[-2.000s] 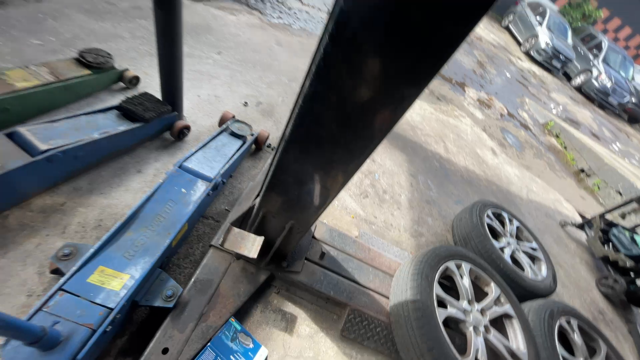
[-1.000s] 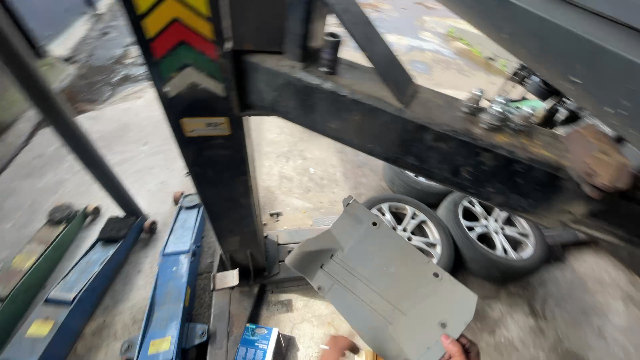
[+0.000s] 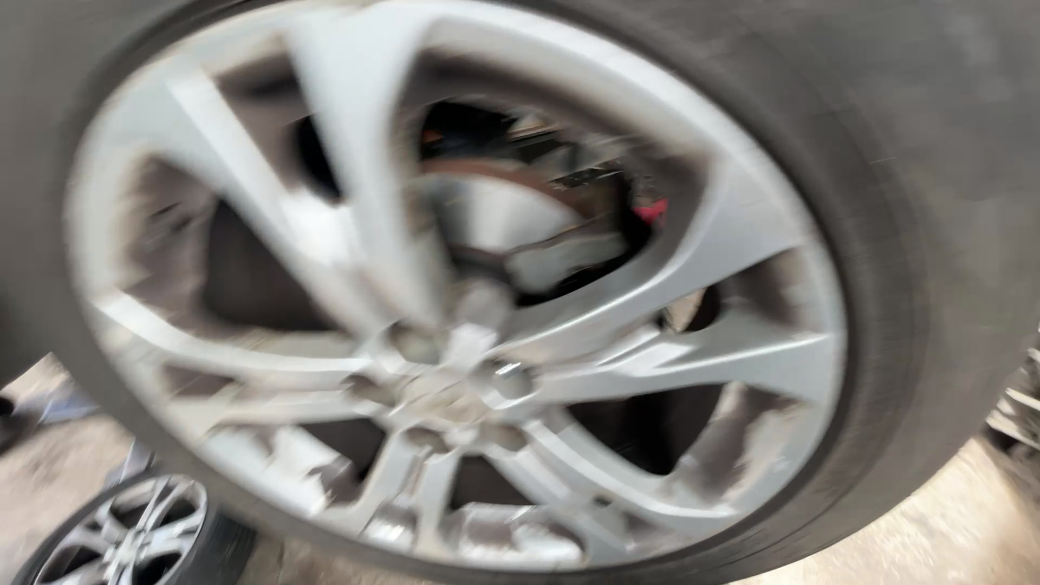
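Observation:
Neither my left hand nor my right hand shows in the view of now. A car wheel with a silver alloy rim (image 3: 455, 390) and a black tire (image 3: 926, 268) fills most of the picture, blurred. Through the gap between its upper spokes a brake disc (image 3: 487, 211) shows behind the rim. One lug hole near the hub holds a shiny lug nut (image 3: 513, 378); blur hides whether the other holes hold nuts. A small red part (image 3: 650, 213) shows behind the spokes.
Another alloy wheel with its tire (image 3: 130, 528) stands low at the left, on the concrete floor (image 3: 926, 528). Blurred objects lie at the far left edge and the right edge.
The view has swung far, to a close wheel. A second ago a hand at the bottom held a grey panel and another hand was near it; panel and hands are now out of view.

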